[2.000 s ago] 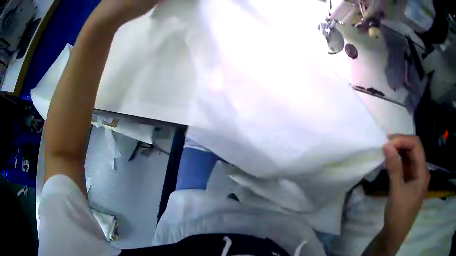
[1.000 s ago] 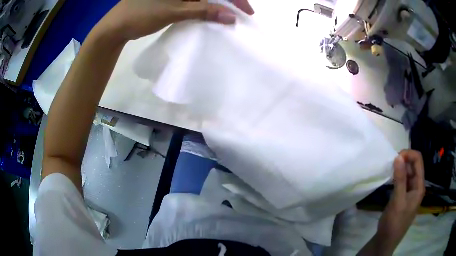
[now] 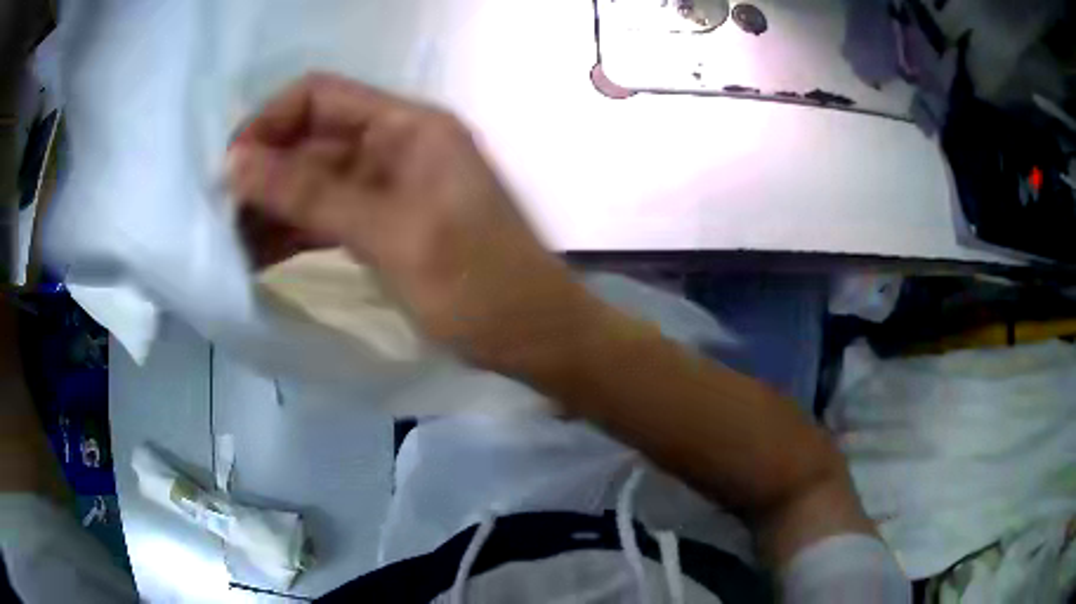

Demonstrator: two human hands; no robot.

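A white fabric piece (image 3: pixel 148 177) spreads over the left of the table, blurred, and its lower folds hang past the front edge. My right hand (image 3: pixel 354 195) reaches across to the left and pinches the fabric between its fingertips. My left hand is not in view; only part of the left arm shows at the left rim. The machine bed plate (image 3: pixel 661 53) is at the top right, away from the cloth. The shiny disc (image 3: pixel 704 12) is cut off by the top edge. The machine head is out of view.
A round dark disc (image 3: pixel 749 19) is in the bed plate. A grey-purple cloth scrap (image 3: pixel 876 41) and a black tray (image 3: pixel 1015 177) with a red mark are at right. White cloth (image 3: pixel 968 437) is piled at lower right. Crumpled white scraps (image 3: pixel 260 537) lie on the grey surface at lower left.
My right hand has moved from the far right across to the left, carrying the fabric edge. My left hand has gone out of view. The view has shifted; the machine head has left it.
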